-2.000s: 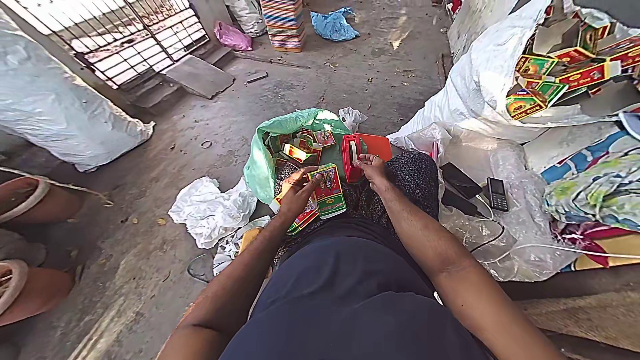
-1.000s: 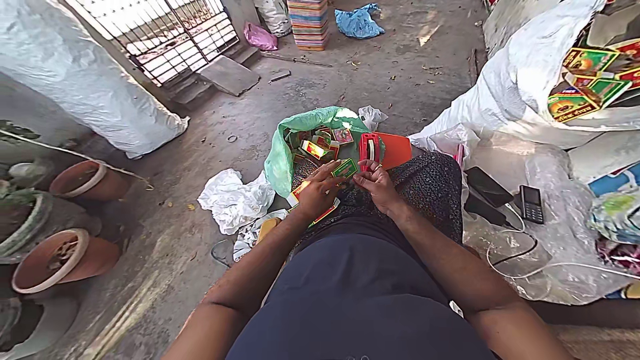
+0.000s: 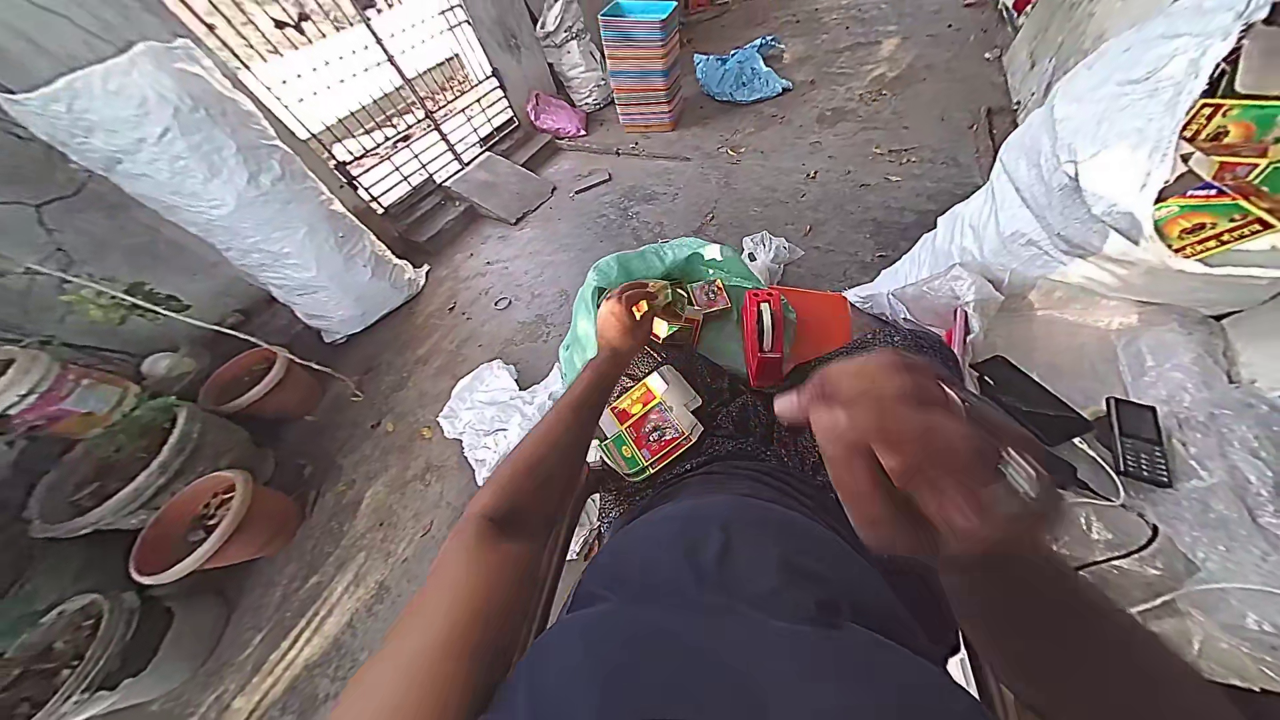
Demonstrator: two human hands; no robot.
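My left hand (image 3: pixel 627 322) is over the mouth of a green plastic bag (image 3: pixel 600 290), its fingers around a small printed cardboard box (image 3: pixel 657 297). More small boxes (image 3: pixel 710 295) lie inside that bag. My right hand (image 3: pixel 910 440) is raised nearer the camera on the right, blurred; whether its fingers hold anything cannot be told. On my lap lie flat, unfolded printed cartons (image 3: pixel 650 430) in red, yellow and green. Beyond the right hand, at my knee, stands a red tape dispenser (image 3: pixel 764 338) with a pale roll in it, beside an orange sheet or container (image 3: pixel 815 325).
At right, a white sack (image 3: pixel 1080 170) holds printed cartons (image 3: pixel 1215 225); a keypad phone (image 3: pixel 1138 440), a dark smartphone (image 3: pixel 1030 398) and cables lie on clear plastic. Terracotta pots (image 3: pixel 215 525) stand at left. Stacked baskets (image 3: pixel 641 70) and a blue bag (image 3: pixel 742 72) are farther off.
My hands, together at a small green box one second ago, are now apart. The left has moved forward over the green bag with a box; the right has come back toward the camera.
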